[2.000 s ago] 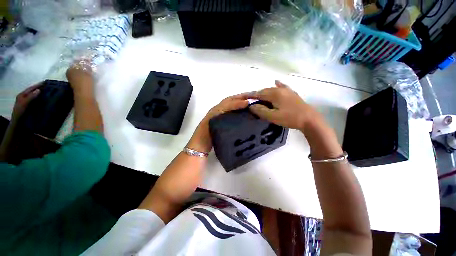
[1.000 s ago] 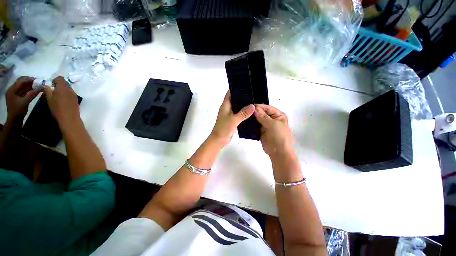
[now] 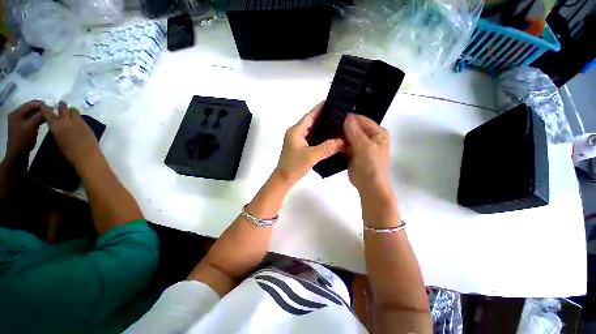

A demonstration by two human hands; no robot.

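Note:
A nested stack of black trays (image 3: 350, 91) is held tilted above the white tabletop, with its ribbed layered edges towards me. My left hand (image 3: 304, 149) grips its lower left side. My right hand (image 3: 367, 145) has its fingertips pinched at the lower front of the stack; what lies between them is hidden. A black insert tray stack (image 3: 208, 138) with two small stem-shaped recesses and one larger recess lies on the table left of my hands. Another black stack (image 3: 502, 160) stands at the right, its plain face showing.
A large ribbed black tray stack (image 3: 281, 32) stands at the far edge beside clear plastic (image 3: 418, 32). A blue basket (image 3: 506, 47) is upper right. A neighbour's hands (image 3: 62, 124) work over a dark tray at left, near a phone-like slab (image 3: 180, 32).
Over the last second the held stack has tilted to the right, showing more of its dark face. Earlier it was lower, with its recesses facing me. Both hands have turned it.

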